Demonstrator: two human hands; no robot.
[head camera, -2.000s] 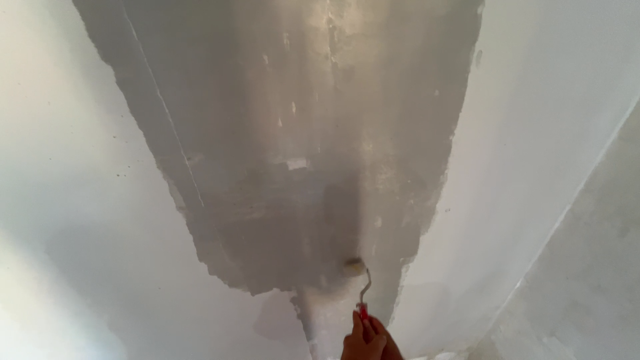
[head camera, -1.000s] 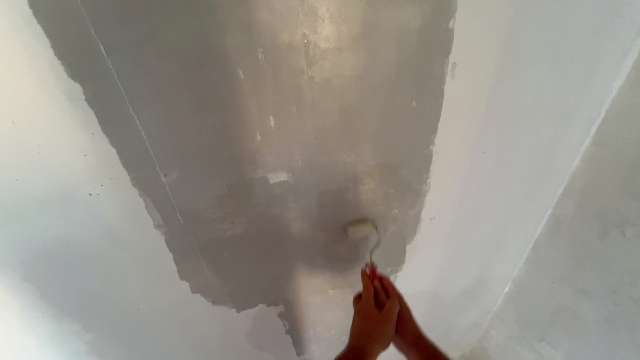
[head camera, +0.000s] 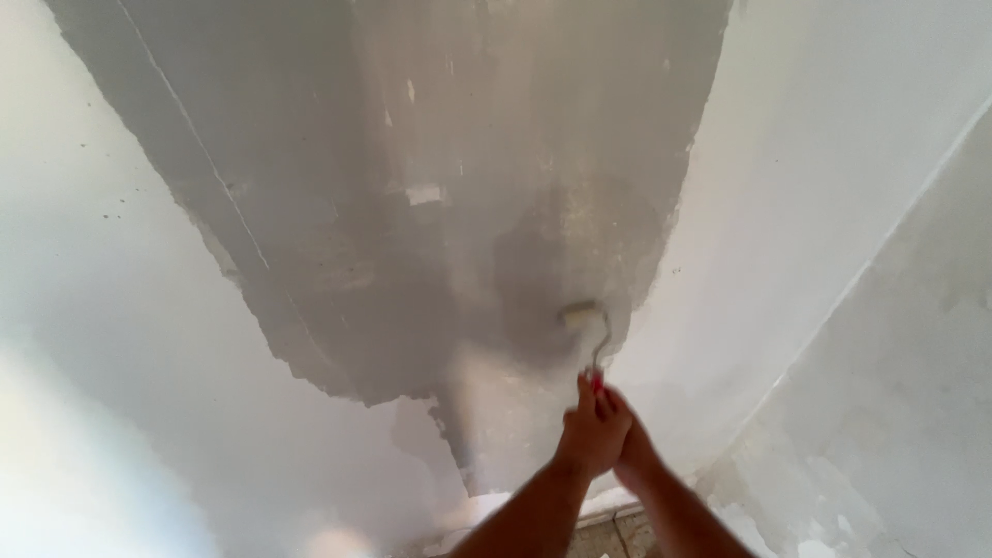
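Note:
A small paint roller with a pale sleeve (head camera: 581, 313) is against or close to the darker grey patch (head camera: 403, 256) of the wall, near its lower right edge. Its bent wire frame runs down to a red handle (head camera: 596, 381). Both hands are closed around that handle: my left hand (head camera: 595, 434) in front, my right hand (head camera: 629, 434) just behind and to the right, partly hidden. The sleeve is slightly blurred. Damp-looking darker areas show left of the roller.
Pale wall surface (head camera: 775, 201) borders the grey patch on both sides. A straight corner line runs along the right, beside a rougher grey wall (head camera: 914, 333). Tiled floor (head camera: 604, 539) shows at the bottom, between the forearms. A thin pale crack or line crosses the patch's upper left.
Both hands have stayed on the roller handle while more of the forearms has come into view. The darker damp-looking area left of the roller shows more clearly. The view has shifted somewhat.

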